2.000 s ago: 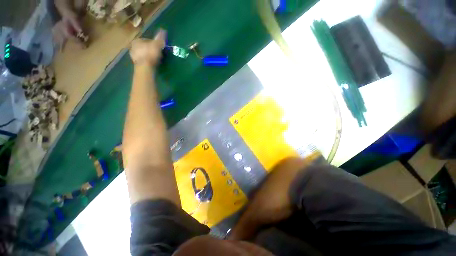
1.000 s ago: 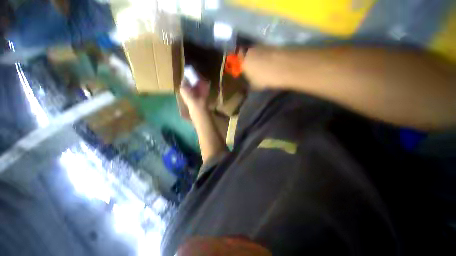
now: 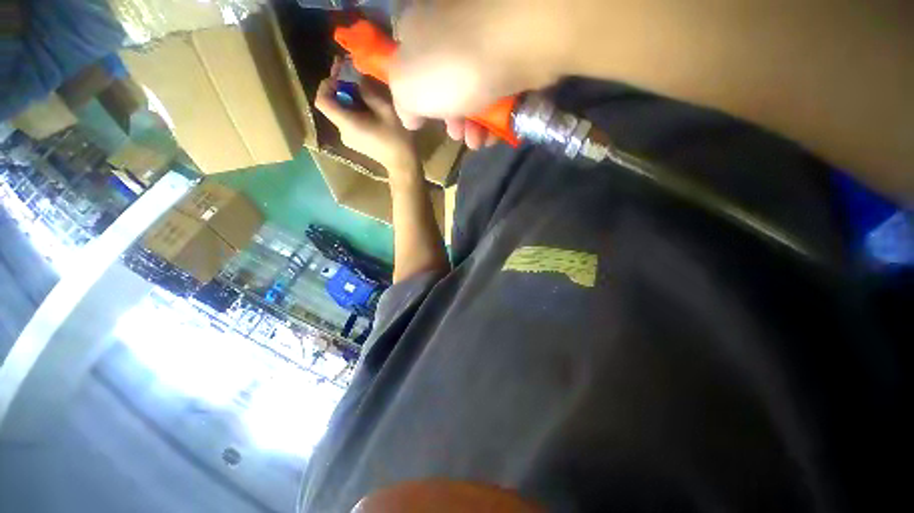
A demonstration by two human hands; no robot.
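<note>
My left hand is closed around a small blue cylinder, seen nearly end-on at the fingers. Its wires and end pieces cannot be made out. My right hand grips an orange hand tool, its front end pointing up and left, just above the left hand's fingers. Whether the tool touches the cylinder cannot be told. A silver coupler sits at the tool's rear, and a thin pale hose runs from it across my dark clothing. Both hands are over an open brown carton.
Another brown carton stands left of the hands, with clear plastic above it. Beyond are stacked boxes, a white post or beam and a blue object on the green floor. Part of another person shows at the upper left.
The view has swung from the green belt, where my left hand was reaching, down to the carton. Since one second ago, my hands have come closer together, with the orange tool beside the held piece.
</note>
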